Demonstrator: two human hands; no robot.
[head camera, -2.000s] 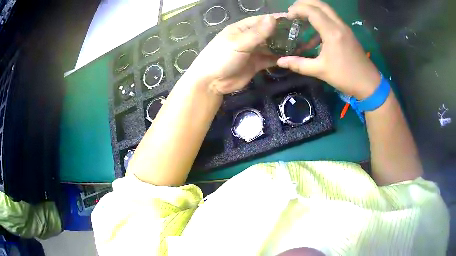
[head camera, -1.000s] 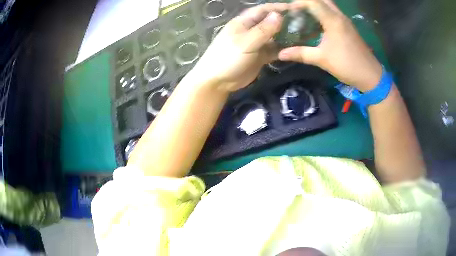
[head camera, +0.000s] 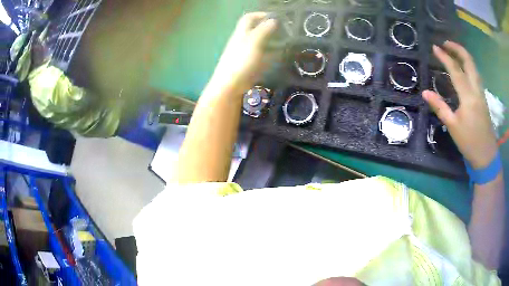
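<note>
The black foam tray (head camera: 318, 134) lies on the green mat with watch cases in its square pockets. A watch head with a bright face (head camera: 396, 125) is in a front pocket, and another silver one (head camera: 355, 68) is in the row behind. A dark-centred case ring (head camera: 300, 108) and a small dark disc unit (head camera: 257, 101) are in front pockets on the left. My left hand (head camera: 248, 53) is over the tray's left end, fingers curled; whether it holds anything is unclear. My right hand (head camera: 469, 111) is over the tray's right end, fingers apart, nothing seen in it.
A blue wrist strap (head camera: 485, 170) is on my right wrist. A white wad (head camera: 494, 109) lies beyond the tray's right end. A dark open tray or drawer (head camera: 273, 167) is below the bench edge. Blue shelving (head camera: 100, 251) and another person's yellow-green sleeve (head camera: 64, 98) are at left.
The view has turned left, showing the shelving. My hands have moved apart from their joined position. The watch piece held between them is no longer seen there.
</note>
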